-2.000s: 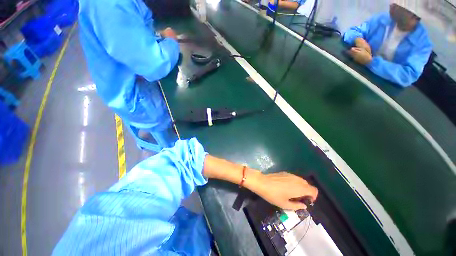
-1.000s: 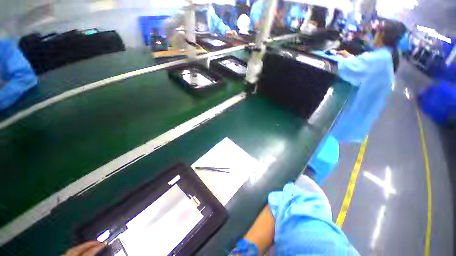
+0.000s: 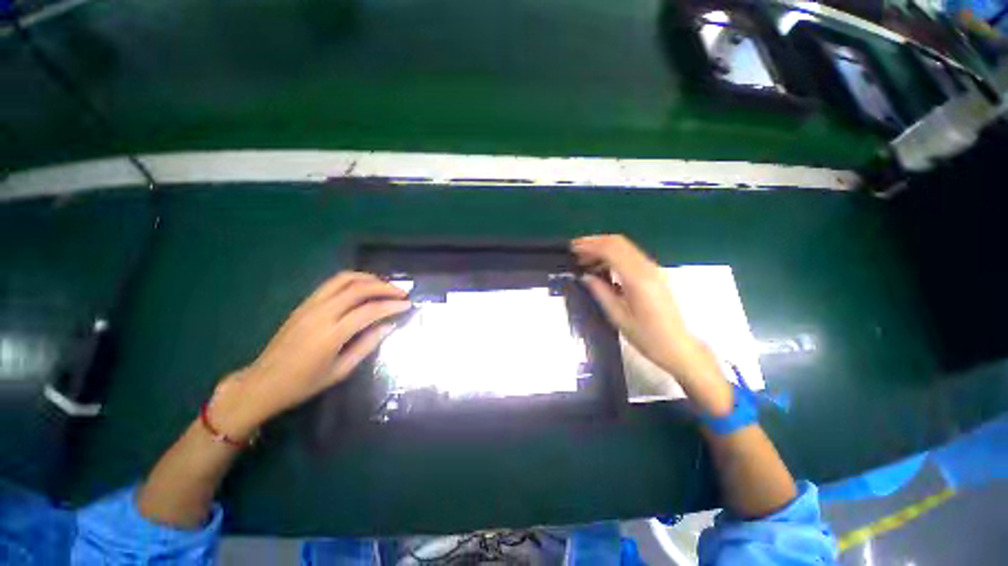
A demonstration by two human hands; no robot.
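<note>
A black tray (image 3: pixel 617 381) lies flat on the dark green bench in front of me. It holds a flat device with a bright white panel (image 3: pixel 481 345). My left hand (image 3: pixel 326 334) rests over the tray's left side, its fingertips at the panel's upper left corner. My right hand (image 3: pixel 636 296) is at the tray's upper right corner, fingers and thumb spread over the frame and the panel's edge. Whether either hand grips a small part cannot be told. A white sheet (image 3: pixel 718 310) lies right of the tray, partly under my right forearm.
A white rail (image 3: pixel 475 168) runs behind the tray, with a green conveyor (image 3: pixel 442 88) beyond it carrying trays (image 3: pixel 743 61) at the upper right. A tall black stack (image 3: pixel 951 243) stands at the right. A black tool (image 3: pixel 86 365) lies at the left. A white bin (image 3: pixel 680 540) is below the bench edge.
The view has swung to face the tray squarely. My right hand has moved from beside the bench edge onto the tray's upper right corner. My left hand now shows fully on the left side.
</note>
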